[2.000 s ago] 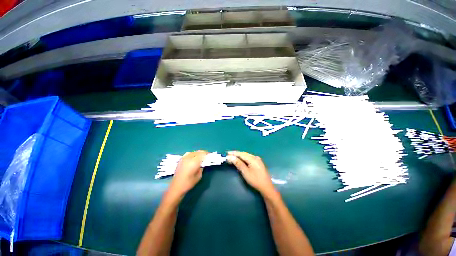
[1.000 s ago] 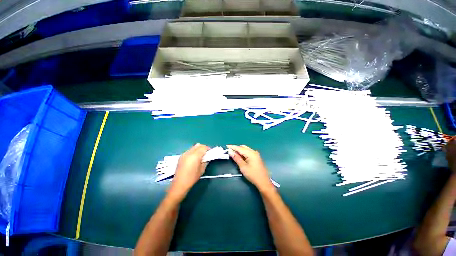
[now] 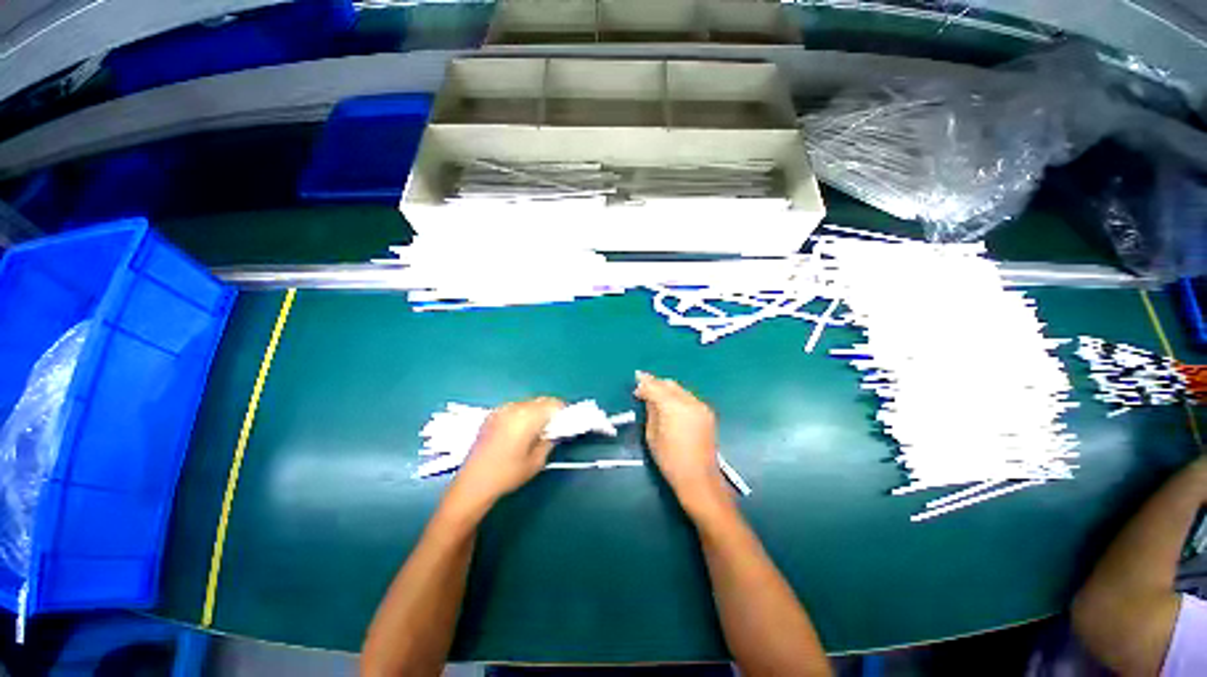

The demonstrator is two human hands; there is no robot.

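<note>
My left hand (image 3: 510, 450) is closed around a bundle of white lengths (image 3: 453, 434), whose ends show on both sides of the fist. My right hand (image 3: 672, 426) is just right of the bundle's right end, thumb and forefinger close together at a small pale tip (image 3: 642, 380); whether it holds a piece is too small to tell. One length sticks out of the bundle toward the right hand. A thin white length (image 3: 596, 464) lies on the green mat below the hands, and another (image 3: 735, 476) shows beside my right wrist.
A large white pile (image 3: 973, 377) lies right, another pile (image 3: 510, 271) before the divided bin (image 3: 609, 225). Curved white strips (image 3: 715, 312) lie between them. A blue tote (image 3: 133, 423) stands left. Clear bag (image 3: 980, 159) behind right. A neighbour's arm (image 3: 1138, 575) is at lower right.
My right hand's fingertips have moved up and slightly right, away from the bundle end. The left hand still grips the bundle. The neighbour's arm has moved down from the black-and-white pieces.
</note>
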